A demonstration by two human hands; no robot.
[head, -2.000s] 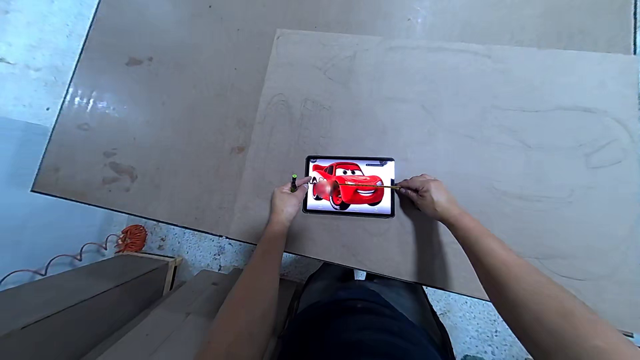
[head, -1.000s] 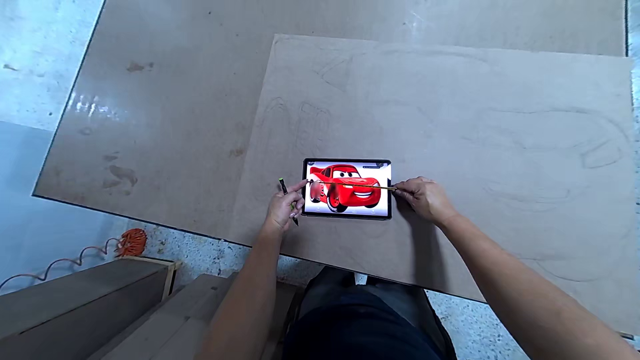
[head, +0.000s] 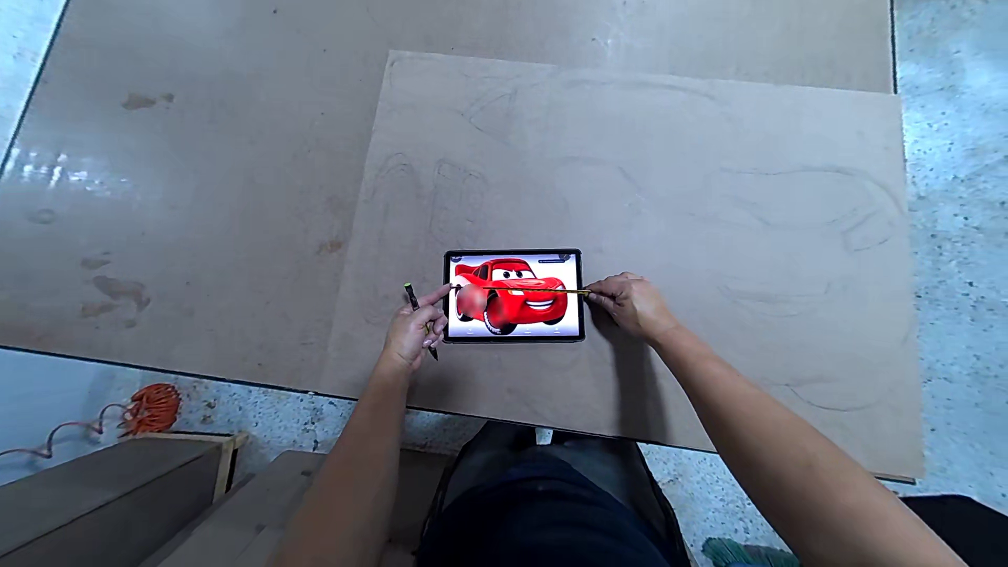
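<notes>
A tablet (head: 513, 335) in a dark case lies on a large brown sheet of board (head: 504, 197) and shows a red cartoon car. Across its screen runs a thin yellow tape measure (head: 535, 290). My right hand (head: 634, 305) pinches the tape just past the tablet's right edge. At the left edge, my left hand (head: 416, 327) points its index finger at the tape's end, and a dark pencil or pen (head: 411, 296) with a green end is held in its curled fingers. Whether that hand also grips the tape cannot be told.
Faint curved pencil lines mark the brown sheet, which rests on a larger stained tabletop (head: 197, 220). Below left, an orange coiled hose or cord (head: 152, 409) lies beside grey-brown boxes or panels (head: 110, 488). Green bristles (head: 748, 554) show on the speckled floor at the bottom right.
The pencil or pen in my left hand has tilted from nearly upright to slanting, with more of it showing below the hand. Both hands remain beside the tablet.
</notes>
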